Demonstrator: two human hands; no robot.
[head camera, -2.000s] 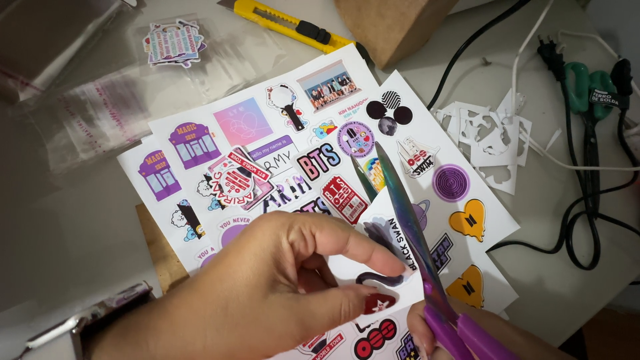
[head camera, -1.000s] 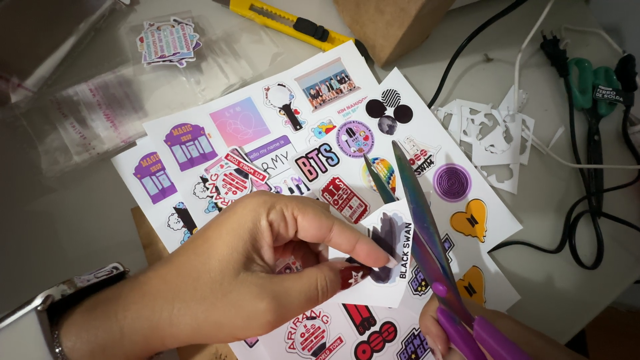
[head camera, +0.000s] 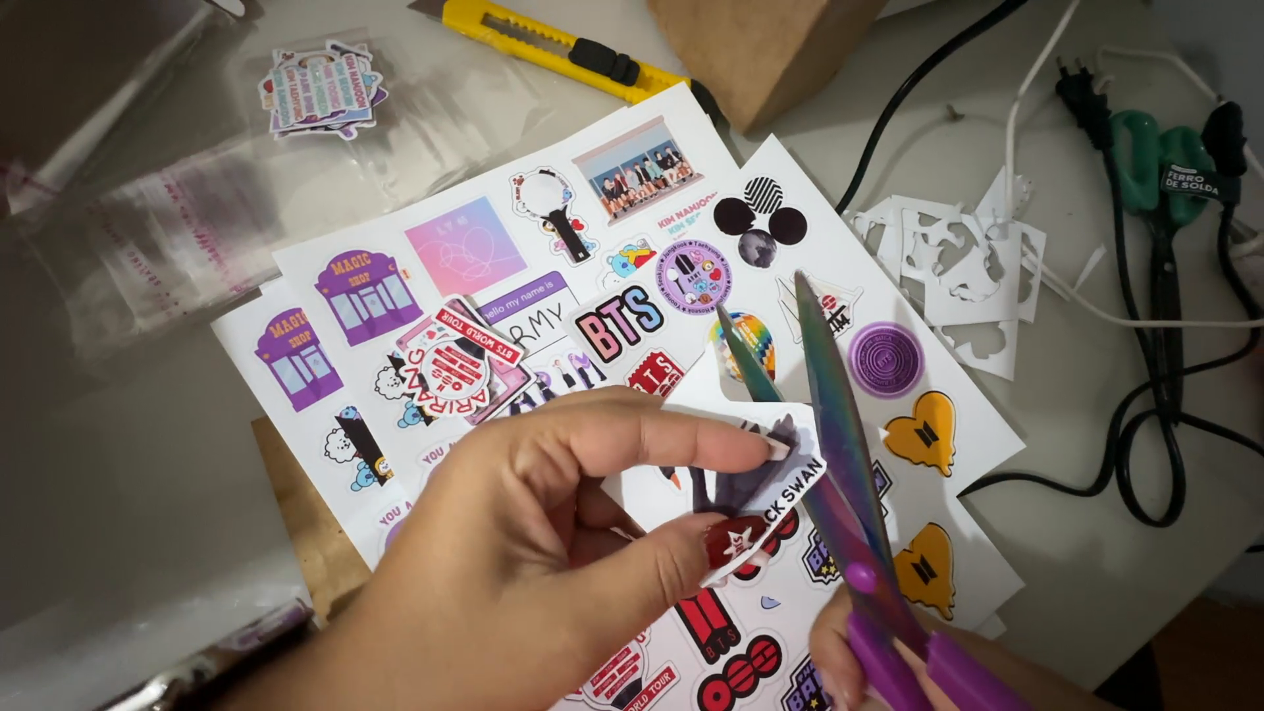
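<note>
Between its thumb and fingers, my left hand (head camera: 583, 504) pinches a black swan sticker (head camera: 741, 484) on white paper, its upper and right edges cut round. My right hand (head camera: 849, 652), mostly hidden at the bottom edge, holds purple-handled scissors (head camera: 859, 573). The parted blades, with an iridescent finish, point up and left, one on each side of the sticker's right edge. Beneath both hands lie overlapping printed sticker sheets (head camera: 395, 217). Several loose cut stickers (head camera: 449, 365) rest on the sheets, left of centre.
A yellow utility knife (head camera: 563, 49) and a brown block (head camera: 760, 49) lie at the back. Cut stickers (head camera: 321, 89) are piled on clear plastic sleeves (head camera: 178, 227). At right are paper scraps (head camera: 958, 267), black cables (head camera: 1116, 484) and green-handled scissors (head camera: 1165, 197).
The swan sticker has turned in my left hand, so its lettering now slants up to the right. The scissor blades now stand farther apart than two seconds ago.
</note>
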